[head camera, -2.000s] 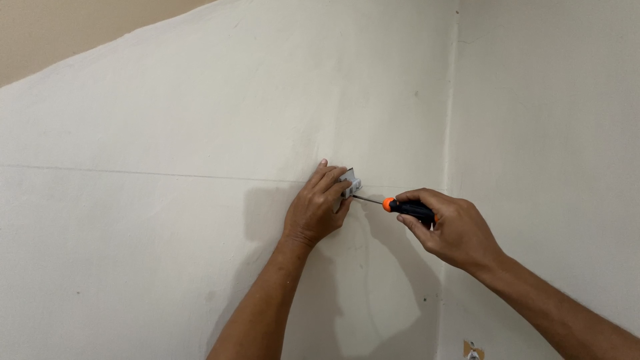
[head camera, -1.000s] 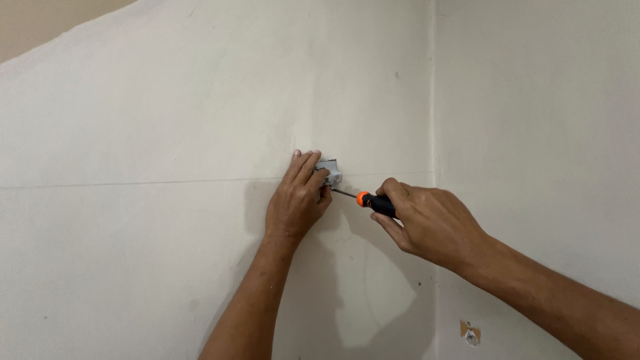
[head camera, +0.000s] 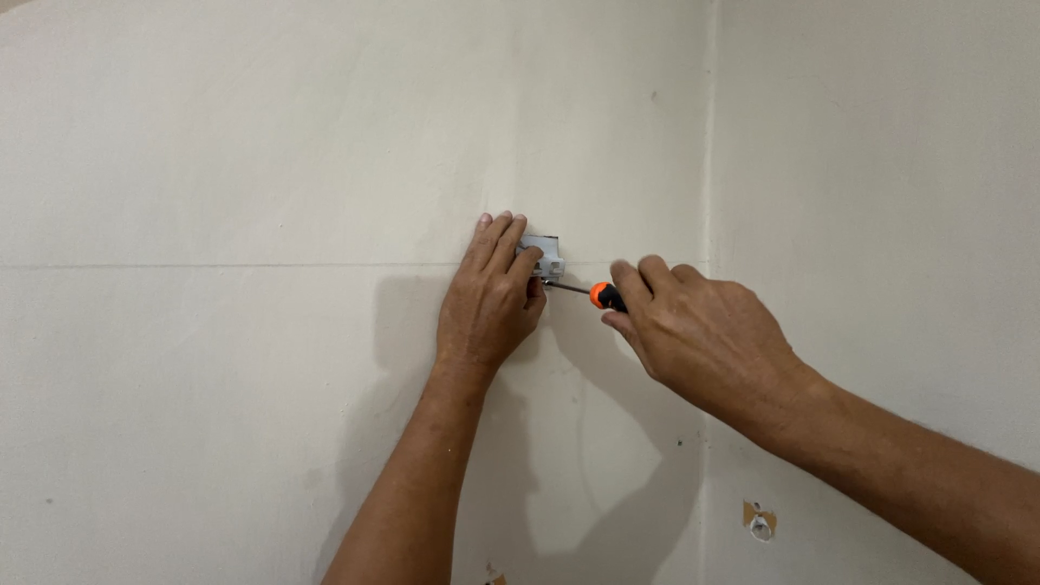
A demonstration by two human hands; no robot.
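A small grey metal bracket (head camera: 546, 253) lies against the painted wall, over a thin pencil line. My left hand (head camera: 493, 296) presses it there, fingers spread over its left side, with thumb and index finger at its lower edge. My right hand (head camera: 703, 337) grips a screwdriver (head camera: 601, 296) with a black and orange handle. The screwdriver's shaft points left, its tip at a small screw (head camera: 548, 283) just below the bracket, beside my left thumb. Most of the handle is hidden in my right hand.
The pencil line (head camera: 244, 266) runs level across the wall. A vertical inner corner (head camera: 709, 162) meets a second wall at the right. Low on that wall is a damaged patch with a hole (head camera: 760, 521). Another brown patch (head camera: 496, 579) shows at the bottom edge.
My right hand has turned about the screwdriver handle, its back now more toward the camera. My left hand stays on the bracket. The view has shifted somewhat.
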